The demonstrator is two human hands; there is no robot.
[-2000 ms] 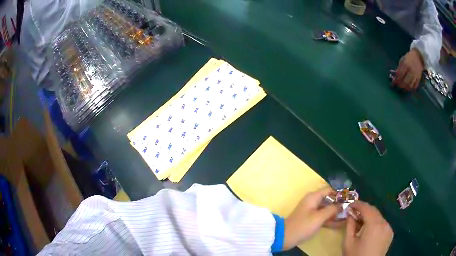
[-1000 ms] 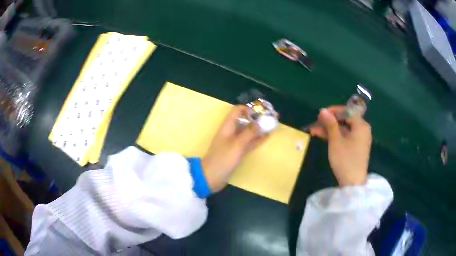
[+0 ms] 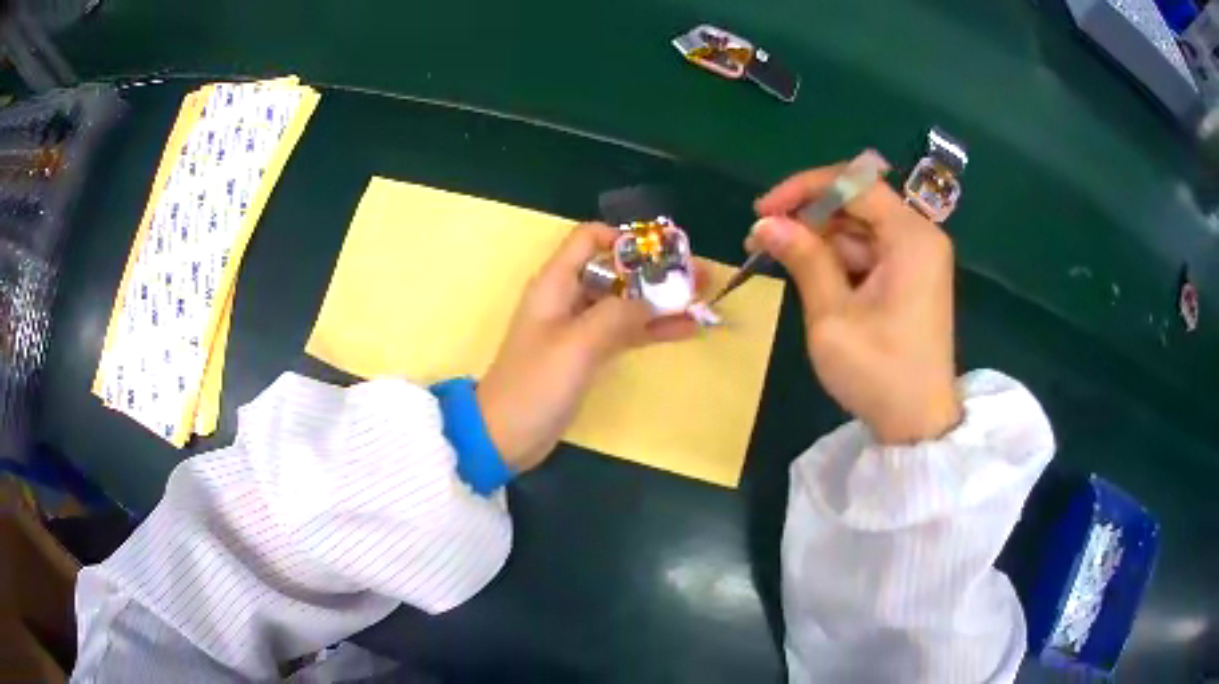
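My left hand, with a blue band at the wrist, holds a small smartwatch unit with a pinkish rim and copper-orange inside. A dark see-through square stands out behind it. My right hand holds a slim tool with a pale handle and dark tip. The tip is at a small white adhesive piece beside the unit's lower right edge; whether the piece is on the tip or the sheet cannot be told. The yellow backing sheet lies under my left hand.
A stack of white adhesive sheets lies at left, beside clear trays. Units lie on the green belt at upper centre and right. A blue bin with white scraps sits at lower right, a white box at upper right.
The view has swung right and down. My right hand has picked up the slim tool and brought its tip beside the unit. My left hand still holds the unit.
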